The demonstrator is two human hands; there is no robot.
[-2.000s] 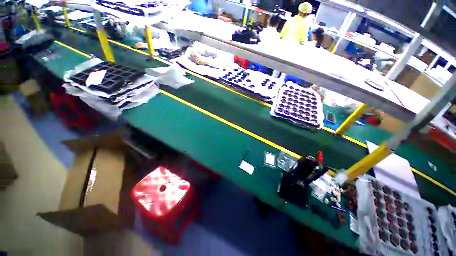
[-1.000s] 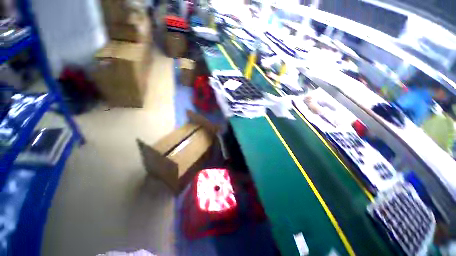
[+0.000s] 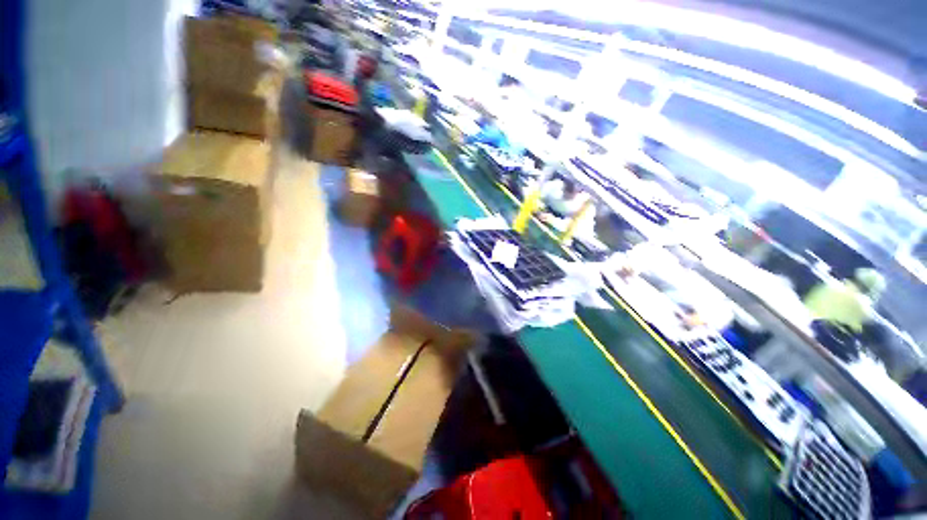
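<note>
Neither of my hands is in the picture. Nearest in front of me, a red plastic stool (image 3: 498, 492) is cut off by the bottom edge. An open brown carton (image 3: 381, 411) stands on the floor beside the bench. The green bench surface (image 3: 595, 406) runs away from me with yellow edge strips. A stack of black component trays (image 3: 516, 261) with white liners lies on it, with a white slip (image 3: 505, 254) on top. A tray of round dark parts (image 3: 828, 472) is at the lower right. The picture is blurred.
A blue rack (image 3: 63, 295) stands at the left edge. Large stacked cartons (image 3: 211, 218) stand on the floor at the left. Another red stool (image 3: 407, 249) is beside the bench further off. A person in yellow (image 3: 842, 305) is across the line at the right.
The view has swung left along the line. The rack and stacked cartons have come into view. The black bin, the nearer slip and the right-hand trays have left it. The near stool is now cut off.
</note>
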